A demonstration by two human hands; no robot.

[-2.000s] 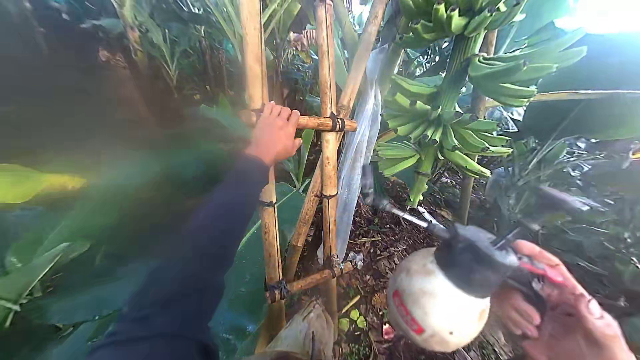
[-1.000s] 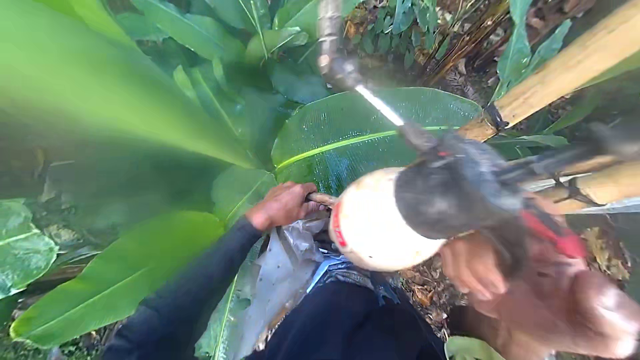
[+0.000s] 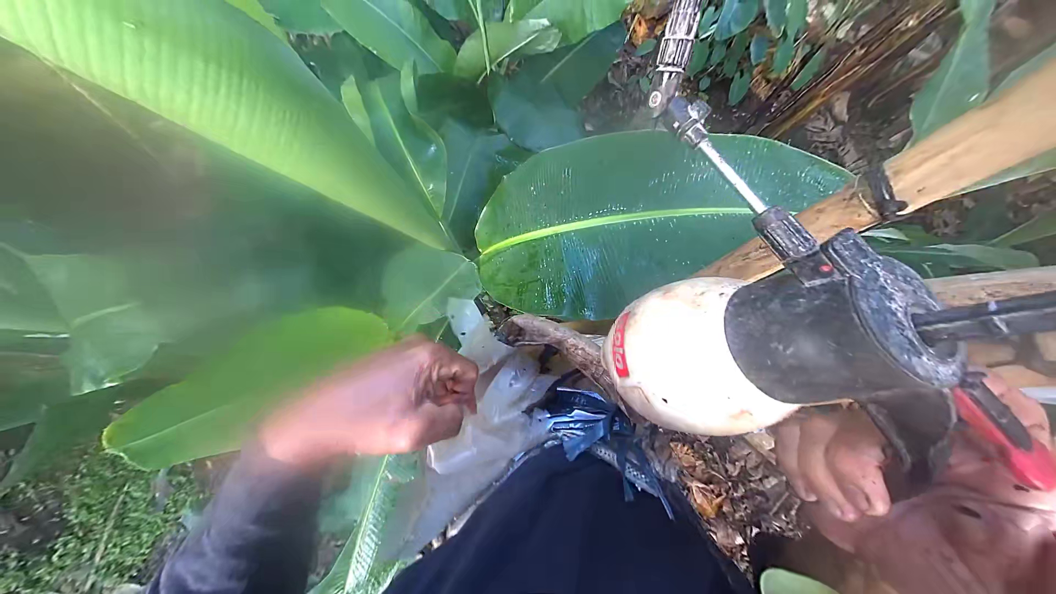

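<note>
My right hand (image 3: 874, 470) grips the handle of a pressure sprayer, which has a white bottle (image 3: 701, 355), a black pump head (image 3: 833, 322) and a red trigger (image 3: 1002, 437). From its head a metal wand (image 3: 730, 173) extends up past a broad, wet banana leaf (image 3: 627, 223). My left hand (image 3: 388, 404) is blurred, with curled fingers, beside a crumpled clear plastic sheet (image 3: 503, 396) at my waist; whether it pinches the plastic I cannot tell. Blue plastic strips (image 3: 582, 417) hang near the sheet, by a wooden stick end (image 3: 561, 334).
A bamboo pole (image 3: 949, 148) with a black tie (image 3: 883, 191) slants across the right side, with another pole (image 3: 998, 285) below it. A large leaf (image 3: 247, 107) spans the upper left. Dry leaf litter (image 3: 726, 487) covers the ground beside my legs.
The view has swung down from the bamboo frame and banana bunch. My left hand, on a bamboo rung two seconds ago and at the stick end one second ago, has come off the stick.
</note>
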